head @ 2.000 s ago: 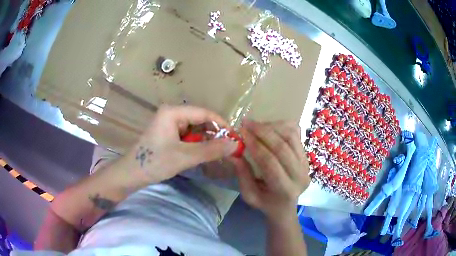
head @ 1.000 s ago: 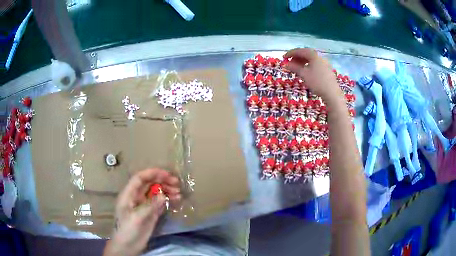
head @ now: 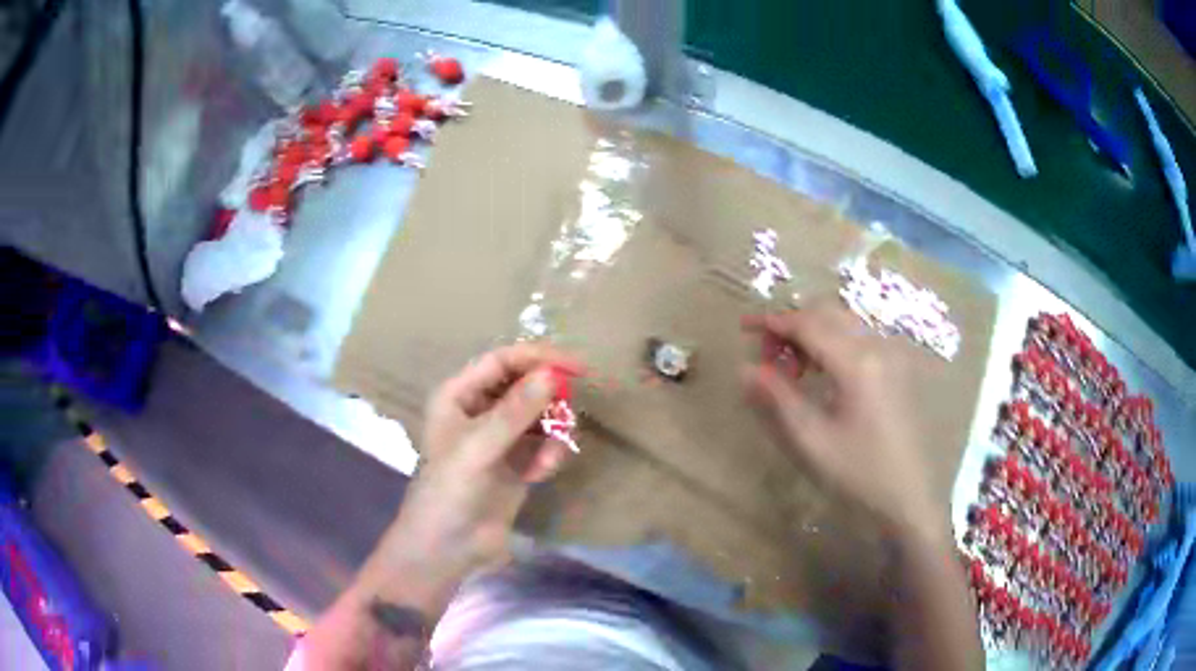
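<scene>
My left hand (head: 479, 426) holds a red-headed figurine (head: 560, 409) between thumb and fingers, its white-and-red body hanging down. My right hand (head: 853, 406) is blurred over the right half of the cardboard (head: 459, 197), thumb and forefinger apart; I cannot tell if it holds a thin stick or small part. The small glue pot (head: 670, 361) sits between my hands with a dark stain around it. A small cluster of white-and-pink parts (head: 769, 265) lies beyond my right hand, and a larger pile (head: 900, 308) lies further right.
Loose red-headed figurines (head: 354, 131) are heaped at the far left beside a crumpled white cloth or bag (head: 236, 258). Figurine rows (head: 1069, 485) stand at right. A white round container (head: 611, 66) stands by the metal post. Light-blue limp items (head: 990, 85) lie on the green belt.
The view has swung left. My right hand has left the figurine rows and come back over the cardboard. My left hand still holds a figurine, now with its body showing.
</scene>
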